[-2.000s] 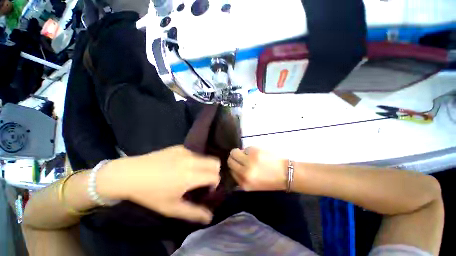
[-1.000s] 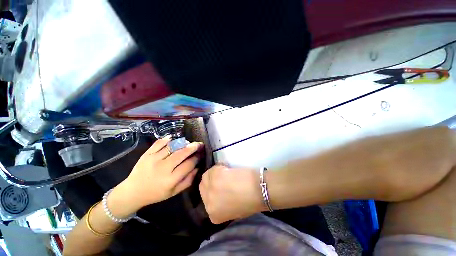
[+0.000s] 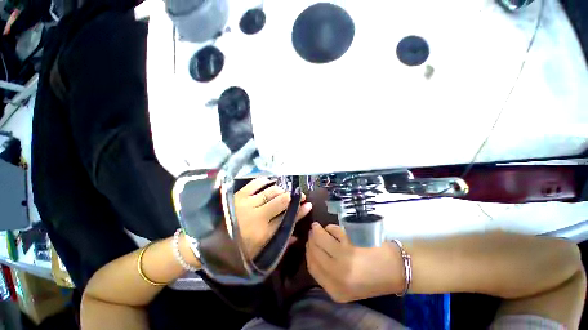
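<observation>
Black cloth (image 3: 119, 122) lies heaped left of the machine head and runs toward my lap. My left hand (image 3: 261, 216) lies on the dark cloth just below the needle area, partly behind the shiny metal guard (image 3: 222, 242). My right hand (image 3: 342, 264) pinches the edge of a dark brown strip (image 3: 319, 209) beside it, thumb and fingers together. The white machine head (image 3: 361, 109) fills the upper middle and hides the needle and much of the presser foot. The tension spring and knob (image 3: 363, 225) stand in front of my right hand.
The dark red control panel (image 3: 509, 184) shows under the head at the right. White table (image 3: 451, 219) shows beyond my right forearm. A grey machine part (image 3: 13, 193) stands at the far left, with a cardboard box (image 3: 42, 298) low on the left.
The view has shifted so the white head now covers the upper middle. The snips are out of view. My left hand is lower and flatter on the cloth; my right hand still pinches the strip.
</observation>
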